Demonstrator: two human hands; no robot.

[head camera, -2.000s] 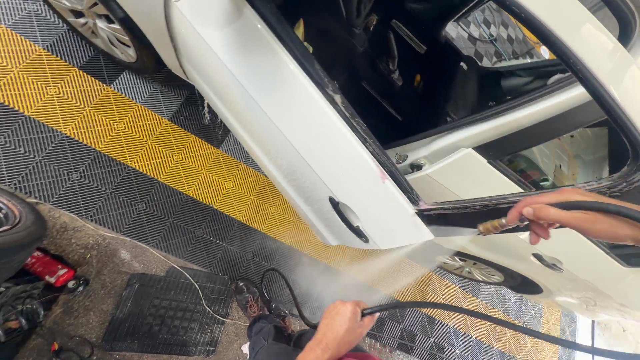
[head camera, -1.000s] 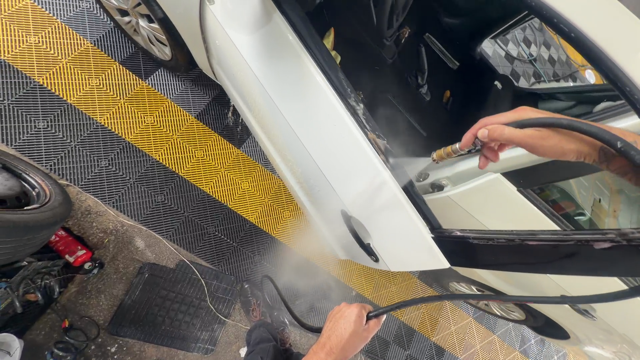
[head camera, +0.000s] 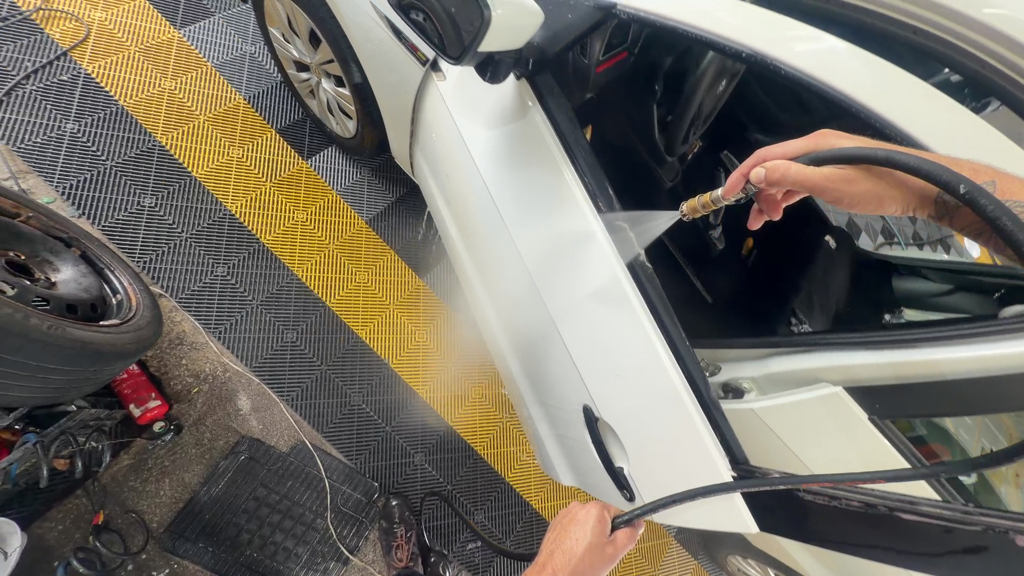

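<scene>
My right hand (head camera: 808, 180) grips a brass-ended spray nozzle (head camera: 702, 205) at the end of a black hose, above the window opening. A fan of water leaves the nozzle toward the upper outer panel of an open white car door (head camera: 536, 256). Below the black door handle (head camera: 606, 452), my left hand (head camera: 588, 538) is closed around the black hose (head camera: 768, 482), which runs off to the right. Mist drifts beyond the door's outer edge. The hose's end inside my left fist is hidden.
Black and yellow grid tiles (head camera: 360, 276) cover the floor. At left lie a wheel with tyre (head camera: 72, 312), a red canister (head camera: 140, 394), coiled cables (head camera: 104, 544) and a black rubber mat (head camera: 272, 504). A thin cord (head camera: 280, 408) crosses the concrete. The side mirror (head camera: 472, 28) juts out above.
The spray has moved from the door's rear end toward the mirror, along its upper panel. My left hand keeps hold of the hose. The view has shifted toward the front wheel.
</scene>
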